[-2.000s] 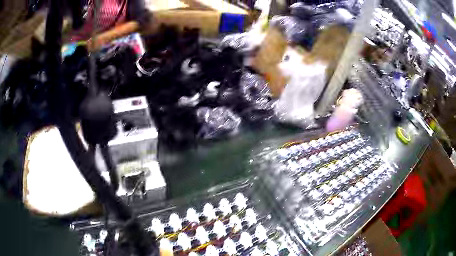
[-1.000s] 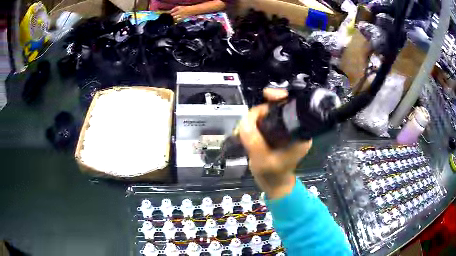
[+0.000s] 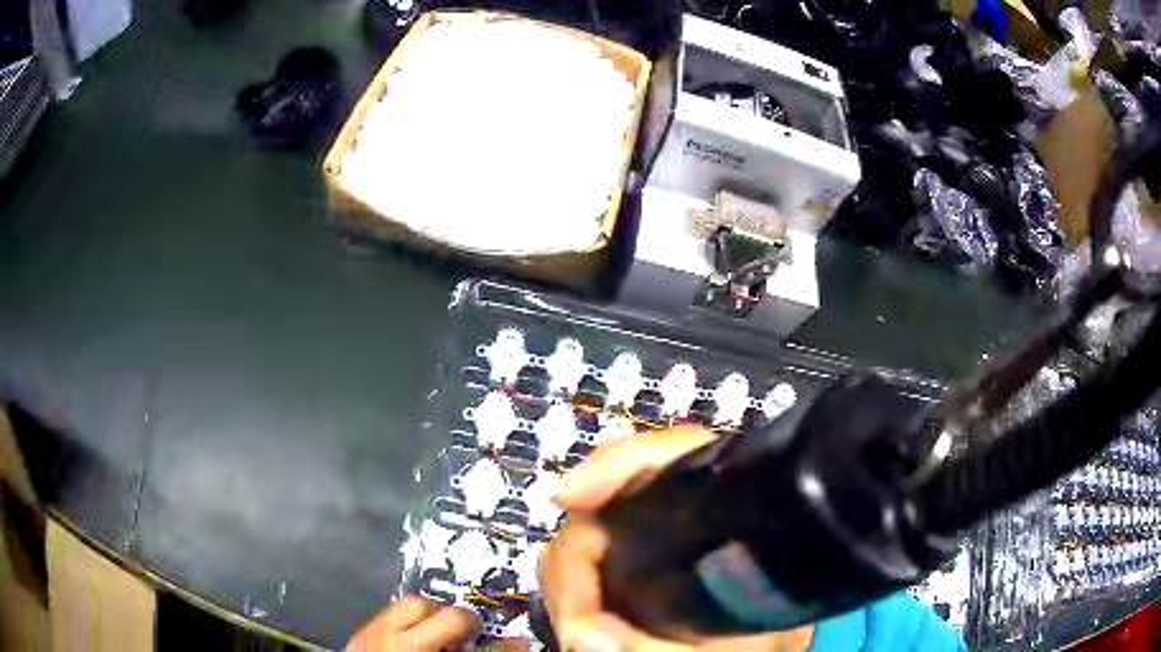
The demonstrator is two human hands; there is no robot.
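My right hand [image 3: 588, 560] is wrapped around the black electric screwdriver [image 3: 751, 522], low over the clear tray [image 3: 465, 331]. The driver lies tilted across the view; its nose points down to the tray's lower left and its tip is hidden. My left hand [image 3: 414, 627] is at the bottom edge, partly cut off, at the tray's lower left; its fingertips touch or hover by the lowest visible units, and I cannot tell if they hold anything. White eared motor units [image 3: 508, 357] stand in rows, with red and yellow wires between them.
The white screw feeder [image 3: 751, 166] stands behind the tray. A tan carton filled with white [image 3: 497, 134] is left of it. Black parts [image 3: 980, 127] and plastic bags lie at the back right. Another filled tray [image 3: 1108, 510] is at right. A small black part [image 3: 293, 96] lies at upper left.
The view has swung left and down. My right hand and the screwdriver have moved from the feeder's pick-up to over the tray. My left hand has come into view at the bottom.
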